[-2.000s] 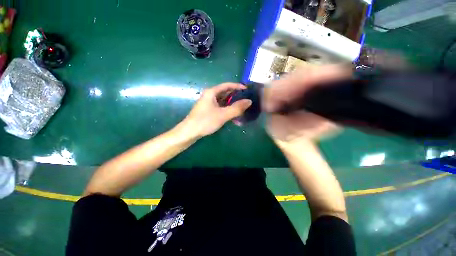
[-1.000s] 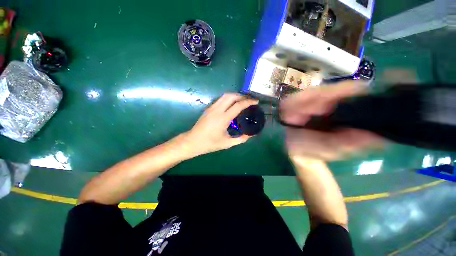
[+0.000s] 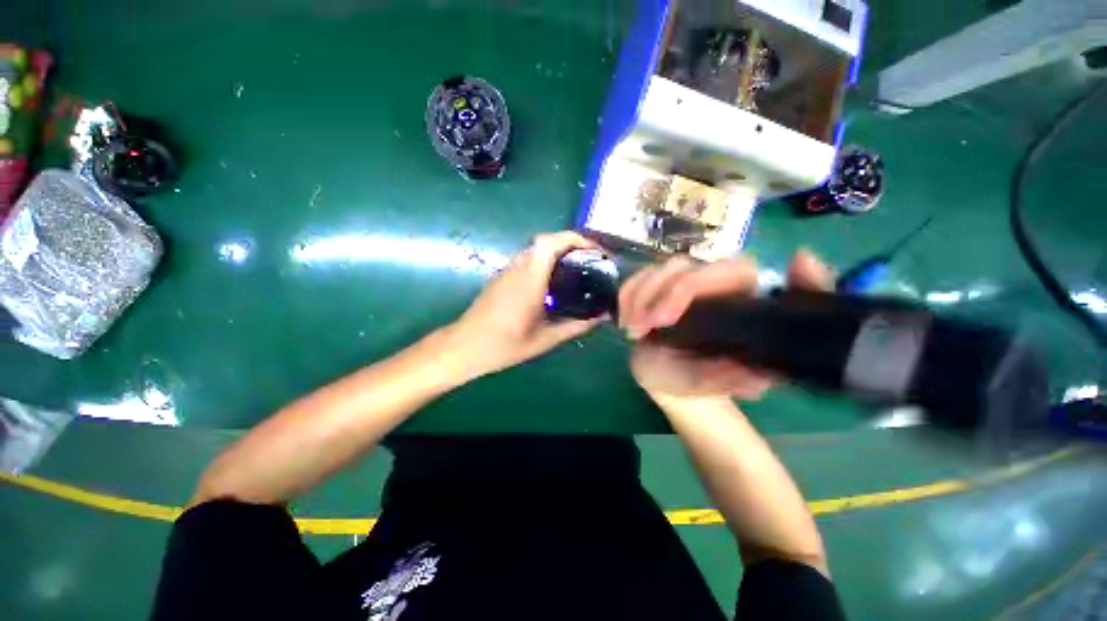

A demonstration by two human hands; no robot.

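My left hand (image 3: pixel 516 306) is closed around a small round black light-up unit (image 3: pixel 584 285) with a bluish-purple glow at its lower left. The unit's dark glossy round end faces up. My right hand (image 3: pixel 692 322) grips the front of a long black electric screwdriver (image 3: pixel 789 336) with a pale label. The driver lies across to the right and is blurred at its rear. Its tip is hidden at my right fingers, close beside the unit; I cannot tell if it touches.
A white and blue screw feeder (image 3: pixel 741 134) stands ahead. Round units stand left (image 3: pixel 469 126) and right (image 3: pixel 855 180) of it. A blue-handled screwdriver (image 3: pixel 864 277) lies behind the driver. A silvery wrapped bundle (image 3: pixel 79 261) and a unit glowing red (image 3: pixel 134 165) are at far left.
The unit in my left hand glowed red, then bluish-purple, and its round end now faces up. The electric screwdriver's rear has swung toward me, showing the small blue-handled screwdriver. The whole view has shifted slightly.
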